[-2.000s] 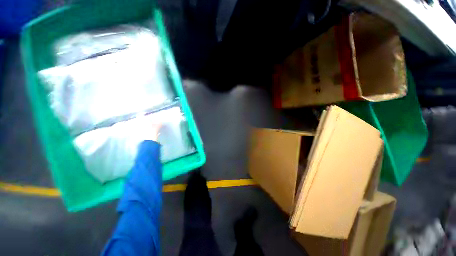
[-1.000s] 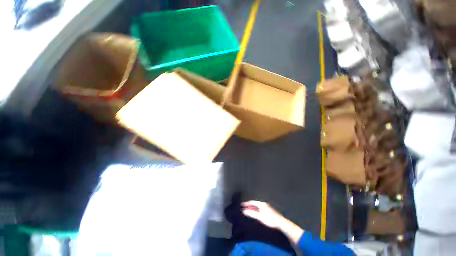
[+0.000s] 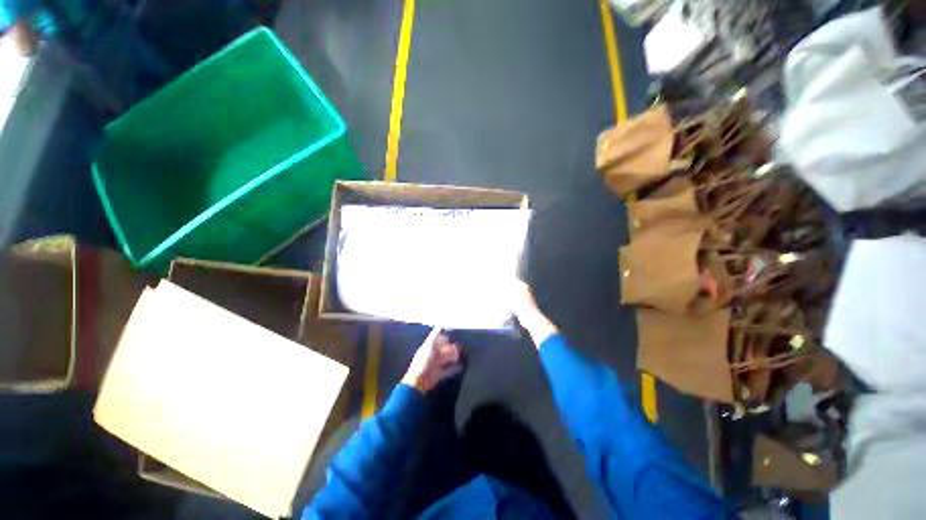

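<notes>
A white polybagged product (image 3: 432,266), bright with glare, lies in the mouth of an open brown carton (image 3: 432,193) in front of me. Its near edge covers the carton's near rim. My left hand (image 3: 437,360) is at the near side, just below the bundle, with a finger pointing up to its edge; whether it grips is unclear. My right hand (image 3: 528,310) is on the bundle's near right corner, its fingers partly lost in the glare. The carton's inside is mostly hidden under the bundle.
A green tote (image 3: 244,218) stands at the upper left. Cardboard divider pads (image 3: 223,396) rest on a second open carton (image 3: 305,305). Another brown carton (image 3: 73,315) is at the left edge. Brown bag pieces (image 3: 680,355) and pale ones (image 3: 878,305) hang at the right. Yellow lines (image 3: 399,91) cross the floor.
The white bundle has moved from the lower left onto the open carton. Both hands are now at it; only one bare hand showed a second ago. The view has shifted, bringing the carton to the middle.
</notes>
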